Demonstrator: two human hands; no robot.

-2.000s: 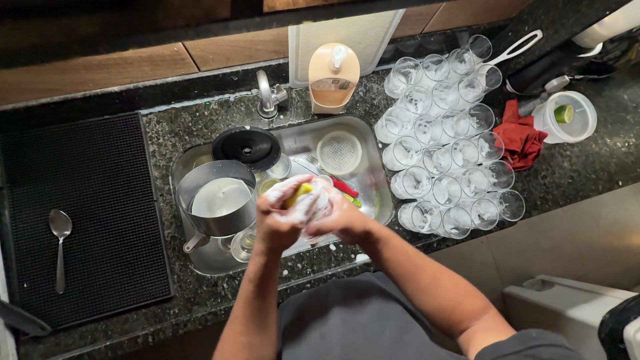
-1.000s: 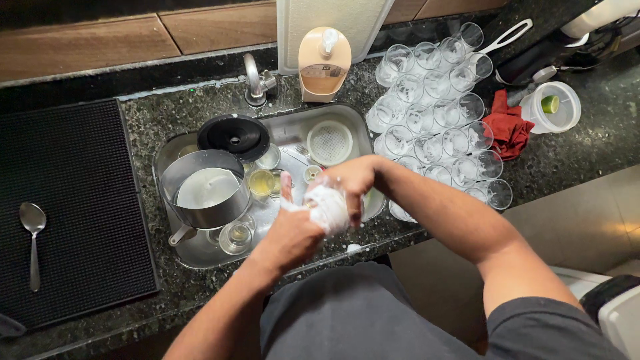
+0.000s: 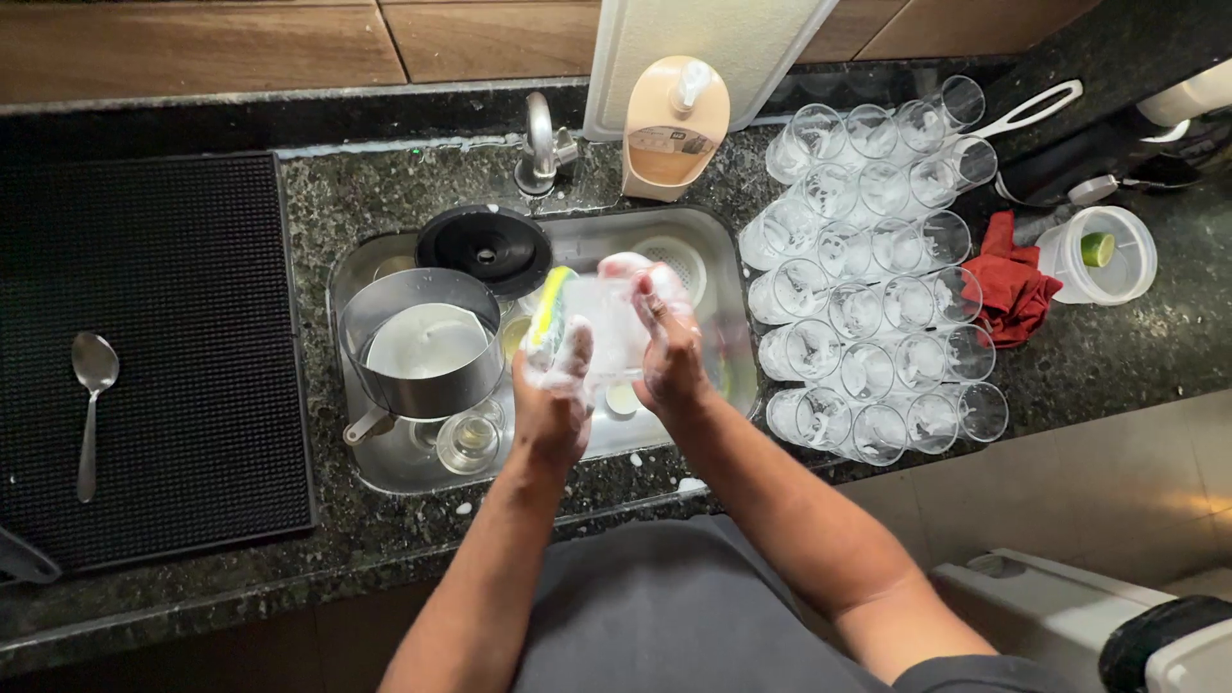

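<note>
Over the steel sink (image 3: 616,231), my left hand (image 3: 558,385) holds a yellow-and-green sponge (image 3: 550,313) covered in suds. Between it and my right hand (image 3: 666,337) is a blurred, clear, foamy item (image 3: 608,332), perhaps a glass; my right fingers grip its right side. Below and left of my hands, the sink holds a metal pot (image 3: 421,371) with a white piece inside, a black round lid (image 3: 484,248) and a small glass (image 3: 469,441). A white round strainer-like piece (image 3: 674,265) lies behind my right hand.
Rows of foamy glasses (image 3: 866,308) stand right of the sink, beside a red cloth (image 3: 1013,284) and a plastic tub (image 3: 1107,260) with a lime piece. A soap dispenser (image 3: 674,130) and faucet (image 3: 539,144) are behind. At left, a spoon (image 3: 93,385) lies on a black mat (image 3: 192,385).
My hands, close together one second ago, are now farther apart, with the clear foamy item between them. The yellow of the sponge shows again at my left hand.
</note>
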